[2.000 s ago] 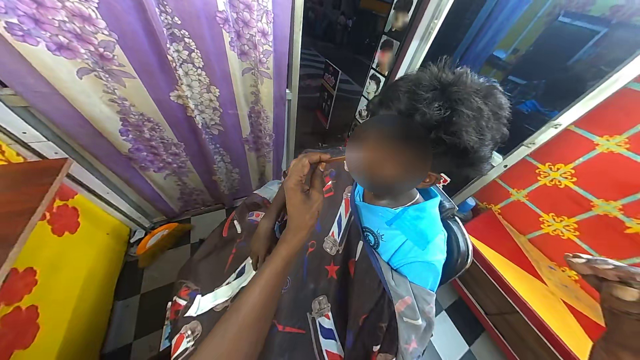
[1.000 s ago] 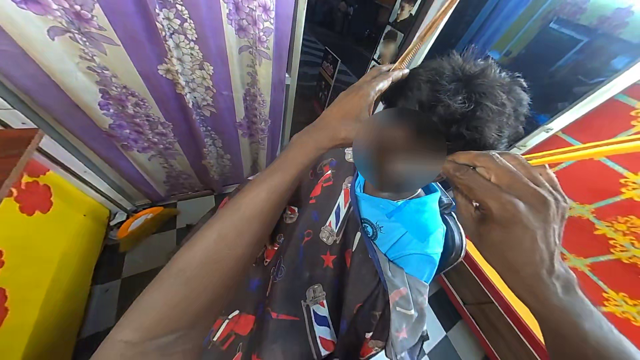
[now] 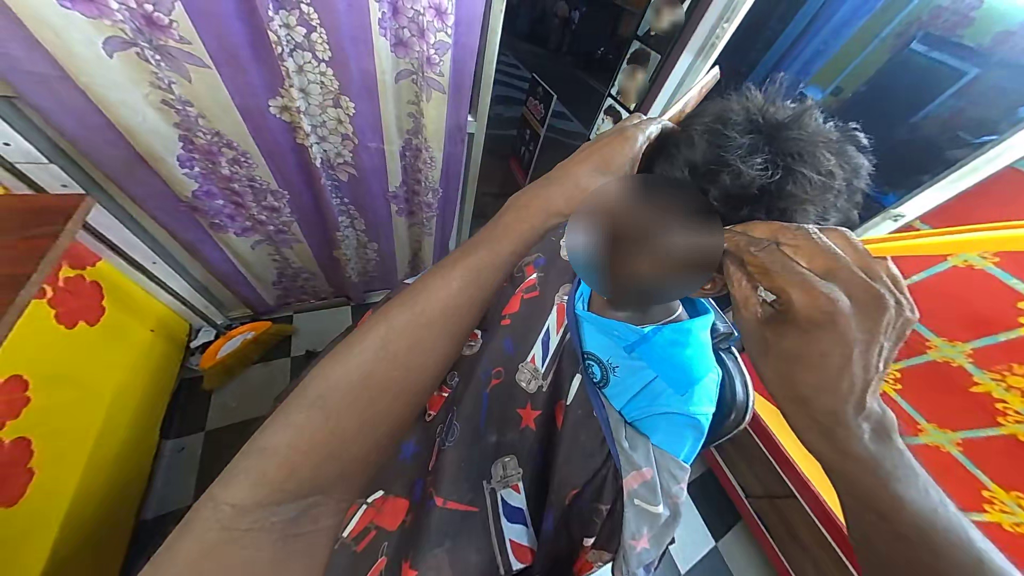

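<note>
A seated person with short dark curly hair (image 3: 768, 152) wears a blue collared shirt (image 3: 652, 360) and a dark barber's cape (image 3: 480, 400) printed with poles and stars. My left hand (image 3: 616, 152) rests against the side of the head at the picture's left. A narrow, light brown piece (image 3: 694, 94) sticks up beyond its fingers; whether it is a tool or a finger is unclear. On the other side, my right hand (image 3: 824, 320) has its bent fingertips together beside the face, above the ear. Something whitish is on its fingers; anything pinched there is hidden.
A black chair part (image 3: 732, 392) shows behind the person's shoulder. Purple floral curtains (image 3: 240, 144) hang at the left. An orange-and-yellow brush or broom (image 3: 240, 348) lies on the checkered floor. A brown tabletop (image 3: 36, 248) edges in at left, and a red patterned panel (image 3: 960, 360) stands at right.
Two seconds ago my left hand was in front of the face and my right was out at the right edge. Both are now at the head's sides. Since one second ago they have barely moved.
</note>
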